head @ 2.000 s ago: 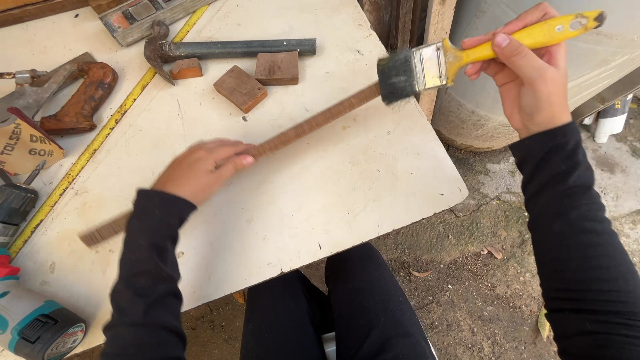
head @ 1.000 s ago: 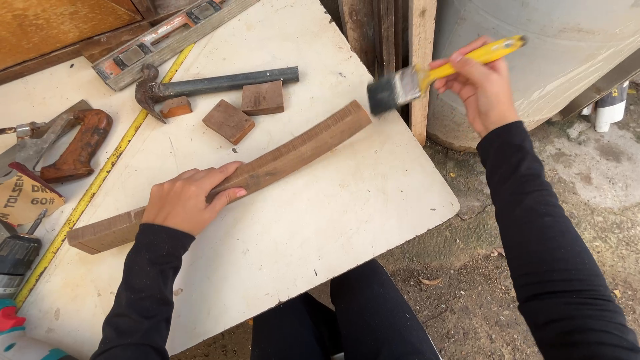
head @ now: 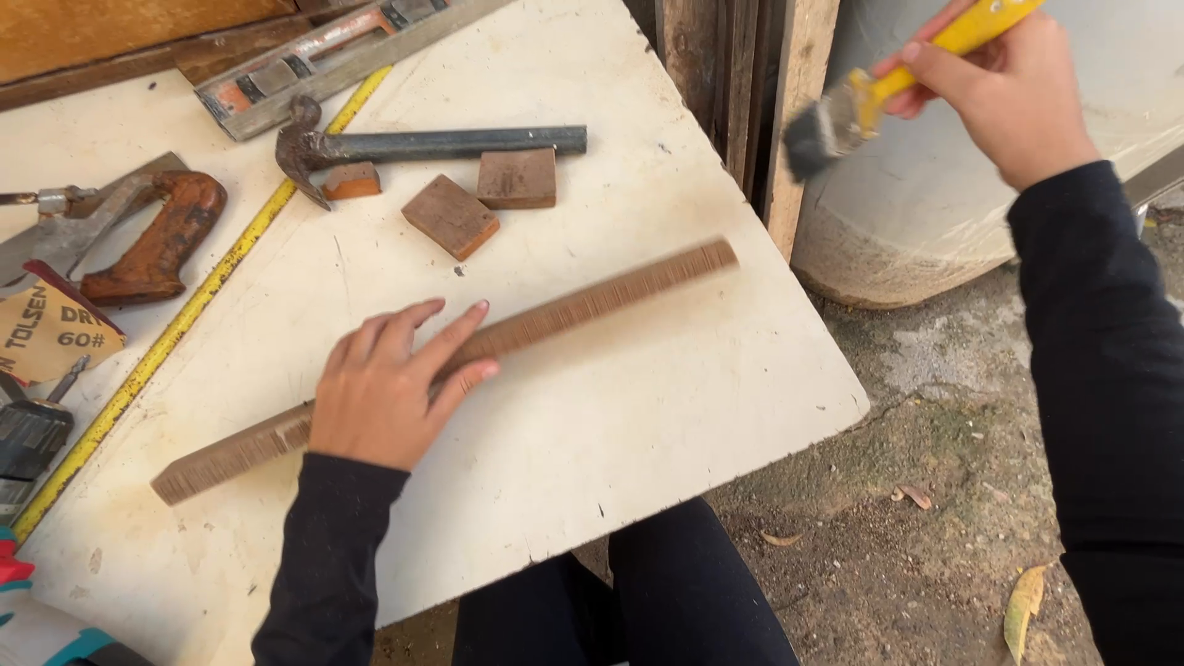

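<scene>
A long strip of brown wood [head: 601,301] lies slantwise on the white tabletop [head: 555,435], its edge marked with many fine cross lines. My left hand [head: 393,379] rests over its middle, the thumb and index finger spread across the wood. Up at the right, beyond the table's edge, my right hand [head: 999,88] holds a paintbrush with a yellow handle [head: 962,42] and dark bristles that point down and left. The bristles touch nothing and are slightly blurred.
Behind the strip lie a claw hammer [head: 453,141], small wooden blocks [head: 450,216] and a spirit level [head: 305,69]. A yellow measuring strip [head: 203,287], a handsaw [head: 157,236], sandpaper [head: 60,324] and a drill [head: 32,430] are at left. A large pale container [head: 888,231] stands beyond the right edge.
The brush has moved from near the strip's right end to up and right, away from it. The strip has been turned so that a different face shows than one second ago.
</scene>
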